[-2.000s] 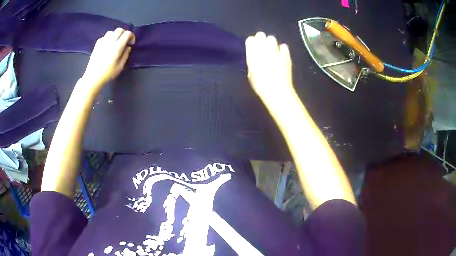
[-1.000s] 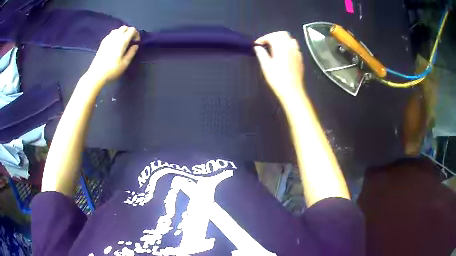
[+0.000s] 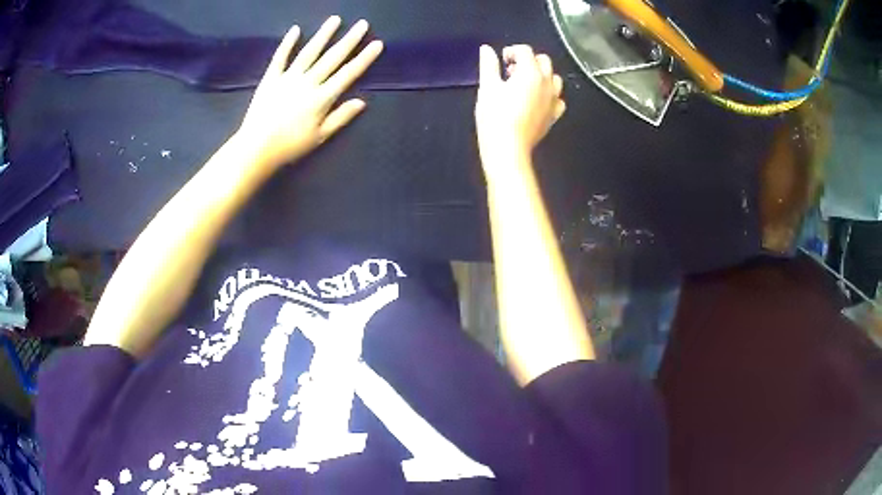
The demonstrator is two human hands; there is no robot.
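A dark purple fabric strip (image 3: 416,64) lies folded narrow across the dark table, wider and loose toward the left. My left hand (image 3: 308,92) rests on the strip, palm down with the fingers spread. My right hand (image 3: 519,92) is at the strip's right end, its fingers curled and the thumb near them; the strip's end goes under or into these fingers. The steam iron (image 3: 619,60) with an orange handle lies to the right of my right hand, cut off by the top edge.
Blue and yellow lines (image 3: 771,101) run from the iron to the upper right. Dark cut pieces (image 3: 37,189) and pale blue-grey pieces (image 3: 14,289) lie at the left edge. Dark red cloth (image 3: 774,387) is at the lower right. White marks dot the table (image 3: 406,184).
The strip has gone from wide to folded narrow and lies flat. My left hand has opened and moved right onto it. The view has shifted, so the iron sits higher and the pink piece is gone.
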